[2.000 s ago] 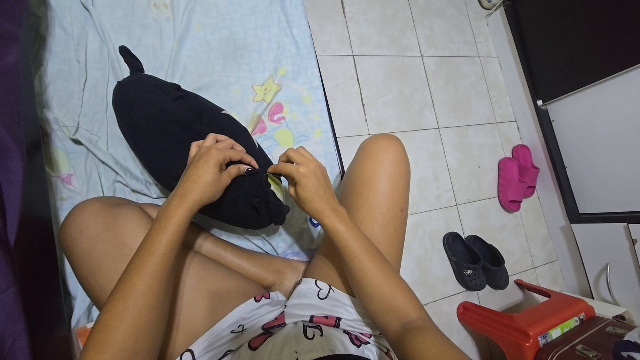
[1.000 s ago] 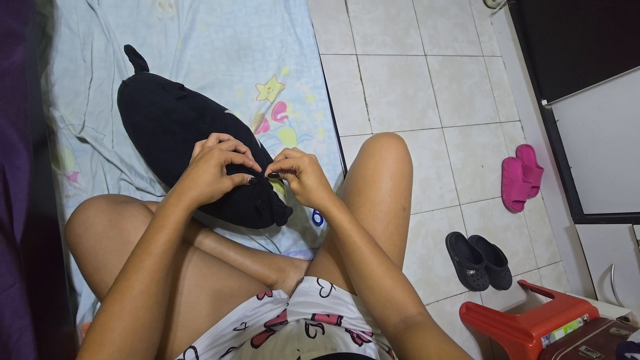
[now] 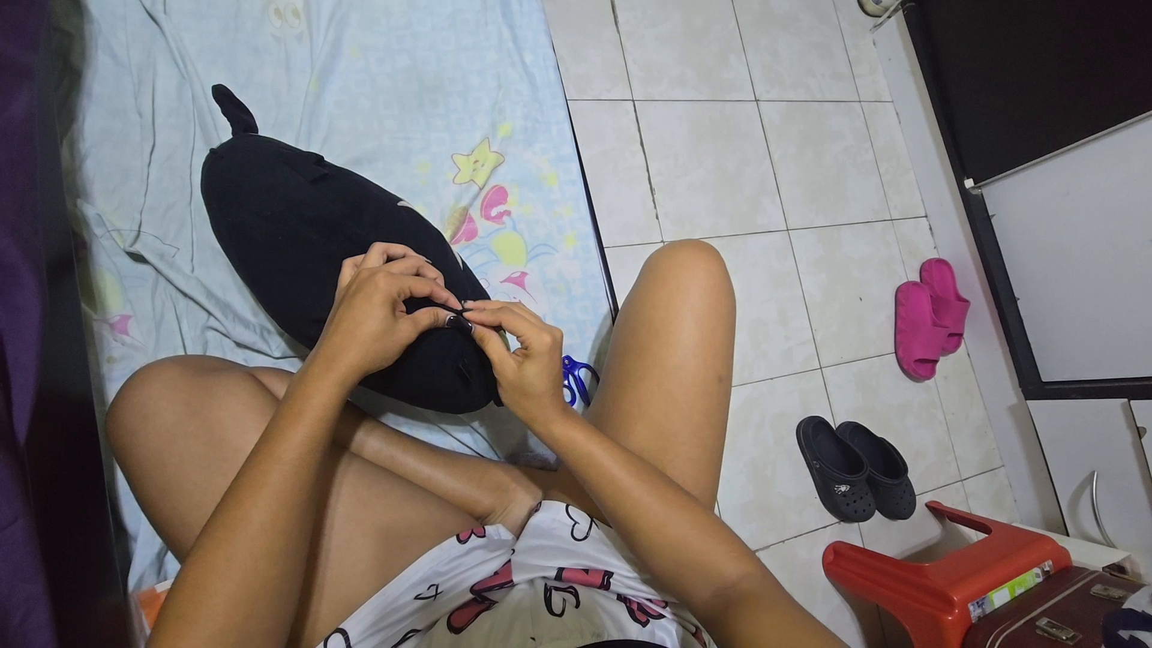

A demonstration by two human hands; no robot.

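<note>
A plump black cloth cushion or stuffed toy (image 3: 288,216) with a small tab at its upper end lies slantwise on the printed bed sheet, close to my crossed legs. Near its lower end, my left hand (image 3: 387,306) pinches the black fabric between thumb and fingers. My right hand (image 3: 517,346) meets it there, its thumb and fingertips closed on the same fold. Whether a needle or thread is between the fingertips cannot be told. Blue-handled scissors (image 3: 577,380) lie just right of my right hand, partly hidden.
The pale blue sheet (image 3: 378,81) ends at an edge beside the tiled floor (image 3: 711,171). Pink slides (image 3: 927,319) and black clogs (image 3: 850,468) rest on the tiles. A red plastic stool (image 3: 945,576) and a brown case (image 3: 1035,603) stand at lower right.
The cushion's lower end has shifted under my hands, and more of the blue scissor handles shows. Both hands remain close together at the fabric.
</note>
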